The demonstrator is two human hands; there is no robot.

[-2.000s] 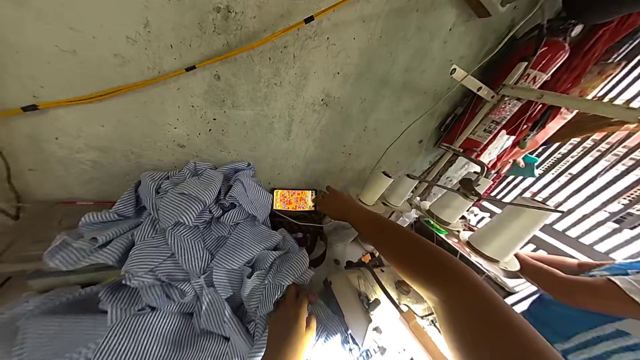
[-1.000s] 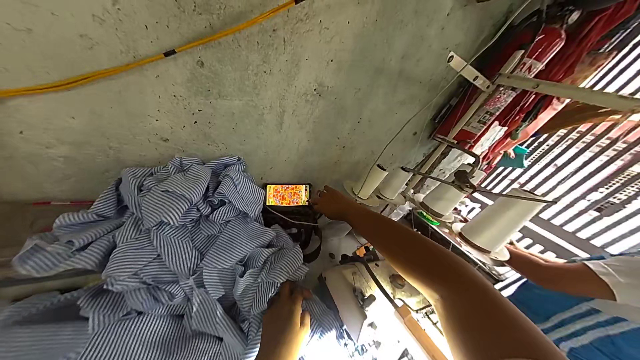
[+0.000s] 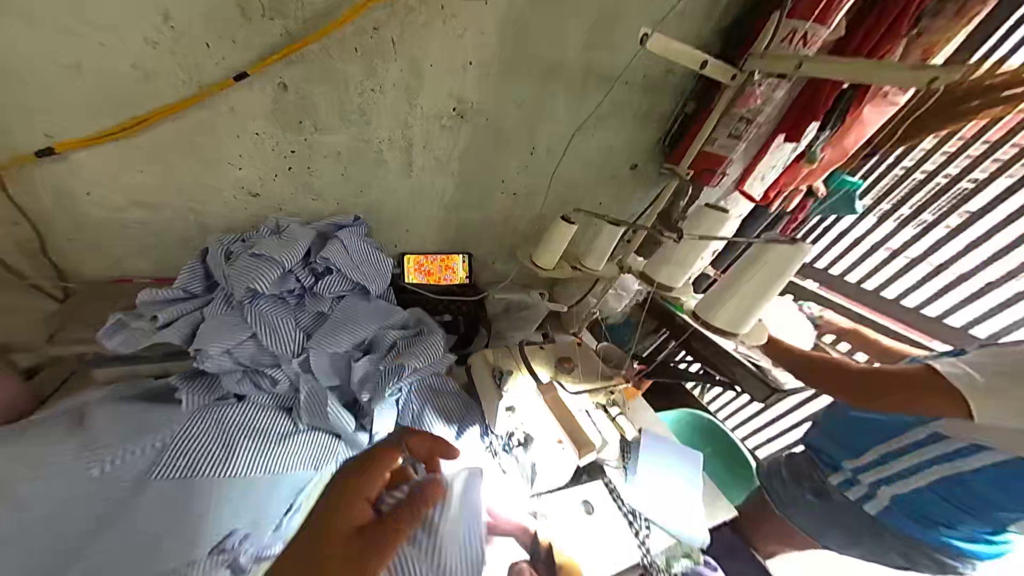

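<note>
My left hand (image 3: 384, 492) pinches a piece of striped cloth (image 3: 448, 520) between thumb and fingers at the lower middle. My right hand (image 3: 524, 552) is low in the view near the front of an overlock sewing machine (image 3: 512, 364), partly lost in the glare of its lamp; what its fingers do cannot be made out. Behind my left hand lies a large heap of blue-and-white striped cloth (image 3: 280, 320). A phone (image 3: 436, 269) with a lit, colourful screen leans near the wall, right of the heap.
Cones of white thread (image 3: 752, 284) stand on a rack right of the machine. A green basin (image 3: 708, 452) is below on the right. Another person (image 3: 904, 448) in blue and white is beyond it. Red garments (image 3: 800, 120) hang at upper right; a yellow cable (image 3: 160, 110) crosses the wall.
My right hand has left the phone and come down to the machine's front. My left hand has lifted from the heap's lower edge with a piece of striped cloth in its fingers.
</note>
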